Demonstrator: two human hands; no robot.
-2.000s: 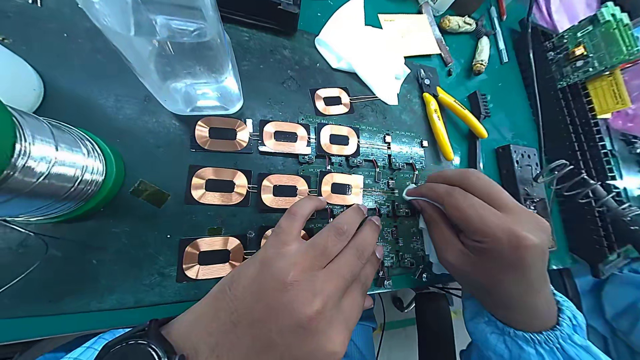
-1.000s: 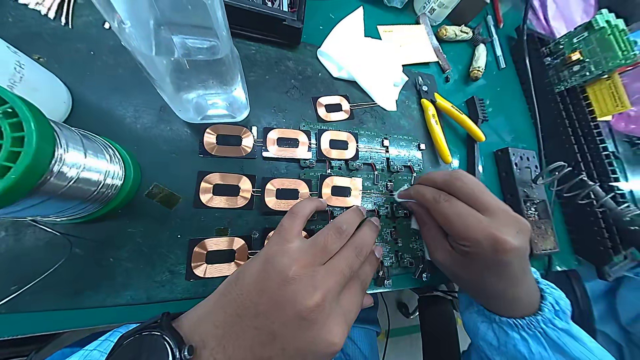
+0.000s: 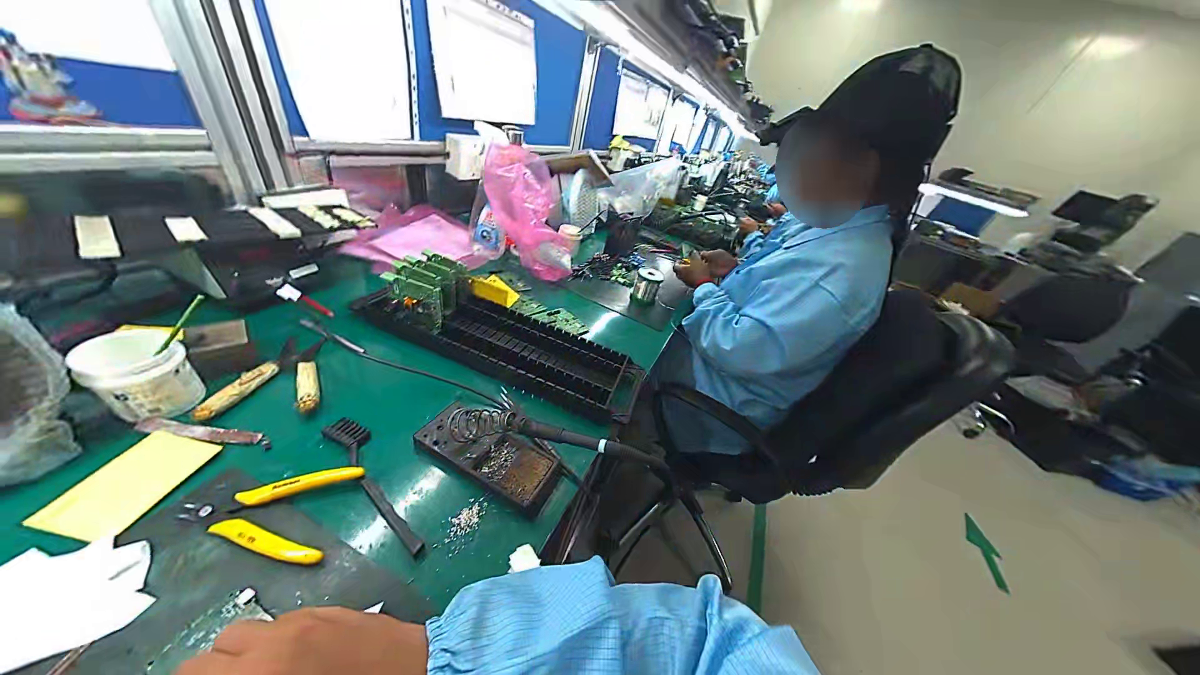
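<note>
Part of my right hand (image 3: 300, 642) shows at the bottom edge, in a blue sleeve, by the corner of a green circuit board (image 3: 211, 630). Its fingers are cut off by the frame, so what they hold is hidden. My left hand is outside the view. Beyond my right hand lie yellow-handled cutting pliers (image 3: 272, 542) and a black brush (image 3: 384, 506). White cloth or paper (image 3: 70, 600) lies at the left. A soldering iron (image 3: 581, 439) rests in its coil stand (image 3: 497, 459).
A black rack (image 3: 534, 361) holds green boards (image 3: 427, 286). At the left are a white tub (image 3: 136, 375) and a yellow paper (image 3: 122, 486). A seated co-worker (image 3: 797, 309) in blue works at the right, near a solder spool (image 3: 647, 285). A chair (image 3: 844, 403) stands beside the bench.
The view has swung far up and to the right. The left hand and copper coils, seen earlier, are out of view; the right hand is now only partly visible.
</note>
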